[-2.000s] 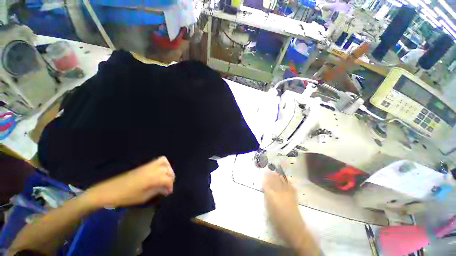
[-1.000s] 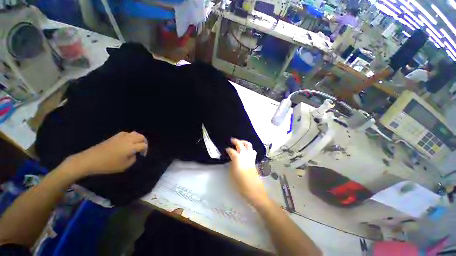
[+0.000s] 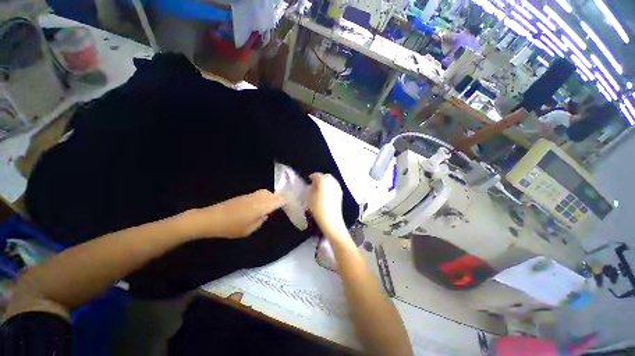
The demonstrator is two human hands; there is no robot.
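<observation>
A large black garment (image 3: 160,146) is spread over the white table left of the sewing machine. A piece of white lining (image 3: 292,195) shows in an opening of the garment, between my hands. My left hand (image 3: 252,213) holds the garment at the left edge of the lining; its fingertips are closed together there. My right hand (image 3: 324,197) is at the right side of the lining with bent fingers, on the black cloth; its exact grip is hard to make out. The sewing machine head (image 3: 411,191) stands just right of my right hand.
Dark snips (image 3: 384,270) lie on the machine bed (image 3: 418,306). A white lamp (image 3: 381,161) stands behind the head, a control panel (image 3: 560,184) at the upper right. A paper slip (image 3: 542,279) and pink object (image 3: 523,346) are at the right. Blue crates are at the lower left.
My left hand has moved right to the lining, and my right hand slightly up and left. More white lining shows, and the garment's lower part has shifted right over the table edge.
</observation>
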